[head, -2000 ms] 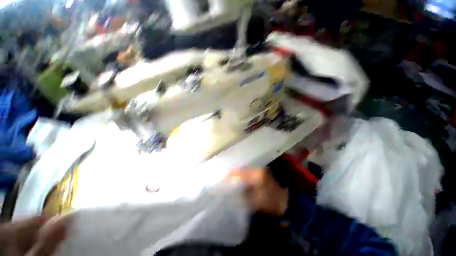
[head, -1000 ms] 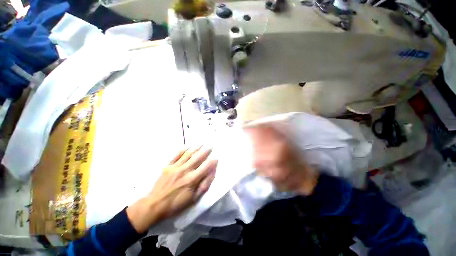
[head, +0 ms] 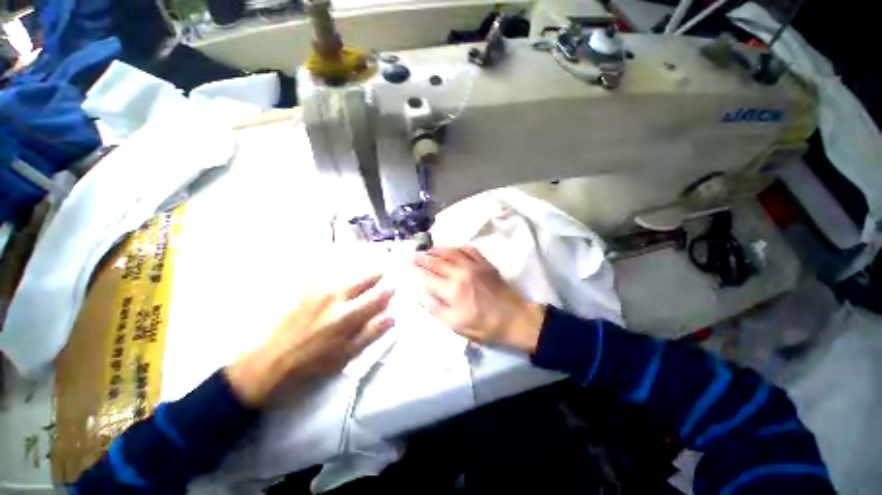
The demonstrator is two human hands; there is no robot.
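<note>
A large white cloth piece [head: 416, 372] lies under both my hands, runs up toward the presser foot [head: 392, 224] and hangs over the table's front edge. More of it is bunched right of the foot under the machine arm. My left hand [head: 324, 334] lies on the cloth left of and below the foot, fingers slightly apart. My right hand [head: 474, 295] lies flat on the cloth just below the foot, fingertips near the small ribbed knob [head: 422, 241]. The cream sewing machine [head: 571, 131] stands above. Bright glare hides the cloth's edges near the needle.
Long white strips [head: 116, 213] curve along the left, beside cardboard with yellow printed tape [head: 140, 329]. Blue cloth [head: 48, 126] lies at far left. Black-handled scissors [head: 720, 253] lie at right. More white cloth [head: 851, 387] is at the right edge.
The view has steadied over the machine. My right hand has moved left, close to the foot, and flattened on the cloth. The cloth right of the foot has moved up under the arm.
</note>
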